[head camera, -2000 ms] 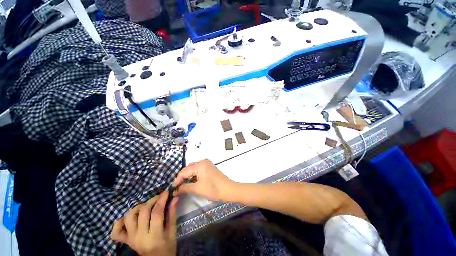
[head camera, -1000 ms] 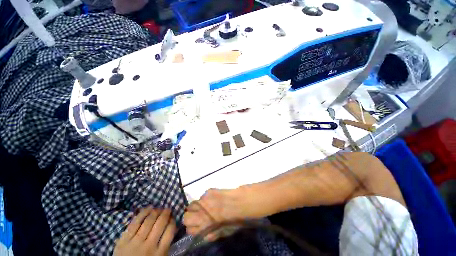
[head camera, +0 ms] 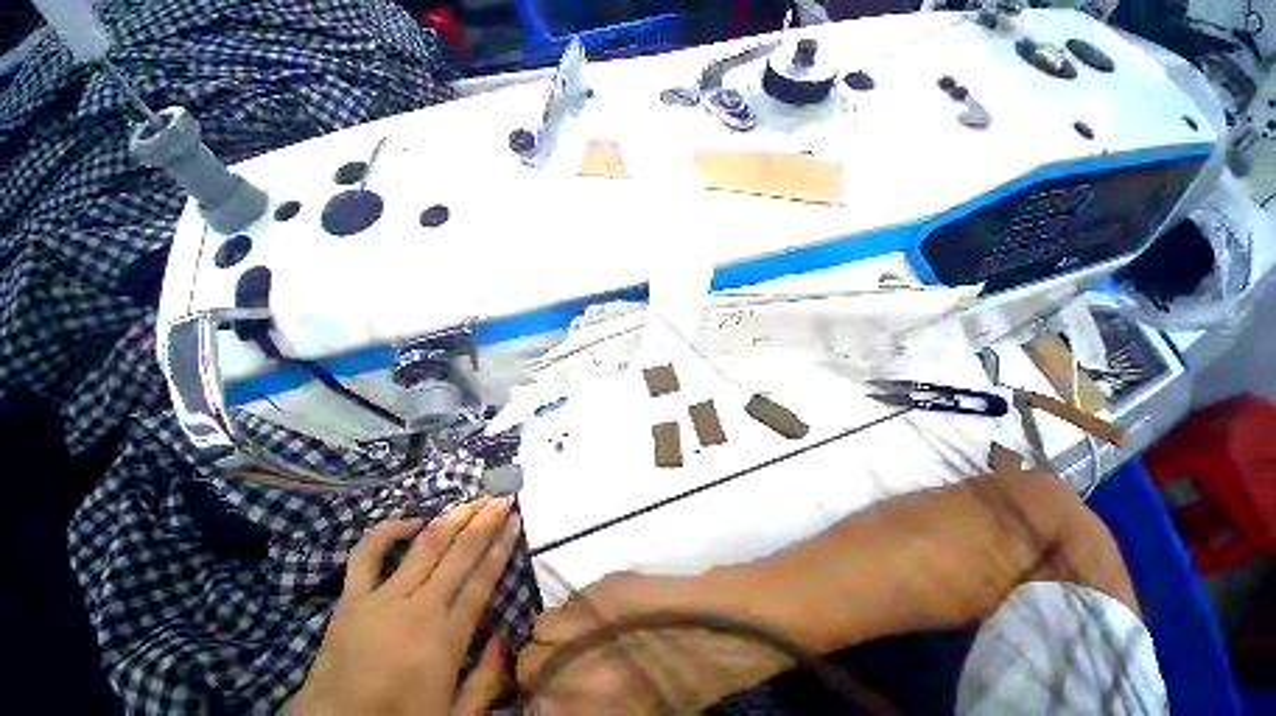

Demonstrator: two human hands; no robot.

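Observation:
Black-and-white checked fabric (head camera: 182, 560) runs under the left end of the white sewing machine (head camera: 560, 238), with dark cloth beside it. My left hand (head camera: 420, 602) lies flat on the fabric, fingers spread and fingertips close to the presser foot (head camera: 500, 478). My right hand (head camera: 602, 650) is curled at the fabric's right edge near the bottom of the view, closed on that edge; its fingertips are hidden. A dark blurred strand crosses in front of the right hand.
Small brown pieces (head camera: 704, 423) and black snips (head camera: 940, 399) lie on the bed. Loose papers lie under the arm. An accessory tray (head camera: 1173, 367), clear bag (head camera: 1231, 259) and red stool (head camera: 1217, 469) are at right. More checked fabric is heaped behind the machine.
The view has moved closer to the machine. My left hand has moved up toward the presser foot with its fingers flattened. My right hand has moved from near the presser foot to the lower fabric edge.

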